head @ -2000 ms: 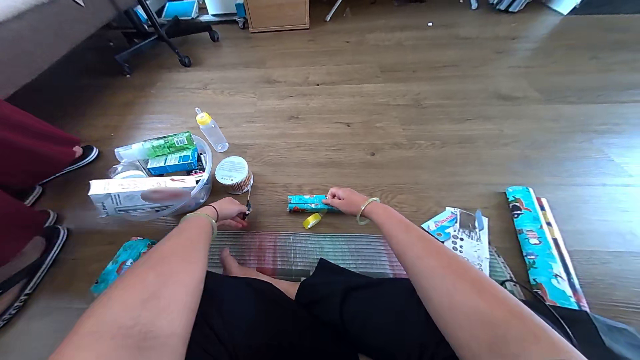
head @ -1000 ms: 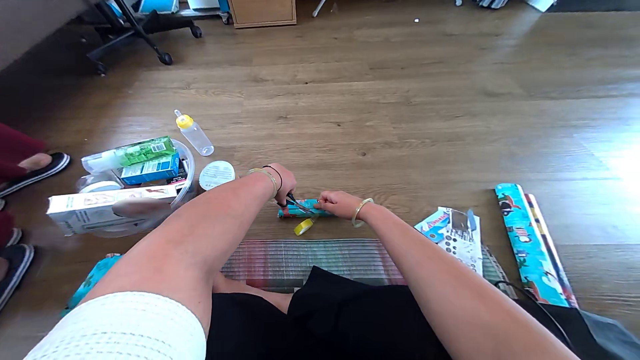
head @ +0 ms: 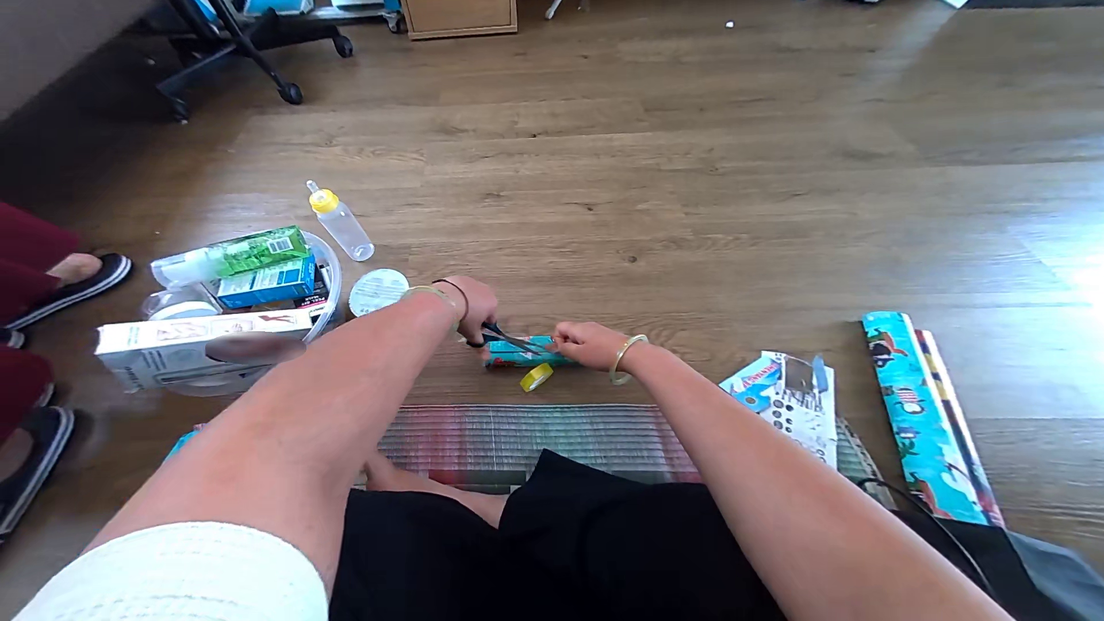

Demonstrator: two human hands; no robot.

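My left hand (head: 477, 310) grips dark-handled scissors (head: 517, 342), whose blades lie over a small package in turquoise patterned wrapping paper (head: 502, 354) on the floor. My right hand (head: 591, 345) pinches the package's right end, close to the scissor tips; its fingers hide that end. A roll of yellow tape (head: 536, 377) rests just in front of the package. Left of my left hand is a round container with a pale lid (head: 379, 291), partly covered by my wrist.
A clear plastic tub (head: 335, 280) holds a green-labelled bottle (head: 263, 250) and boxes; a baby bottle (head: 345, 226) lies behind it. At right are a printed sheet (head: 798, 401) and folded wrapping paper (head: 906, 405). A woven mat (head: 535, 431) lies nearer me. Another person's feet (head: 78, 269) are at left.
My left hand has moved right with the scissors, from beside the round container to the package. My right hand stays by the package's right end.
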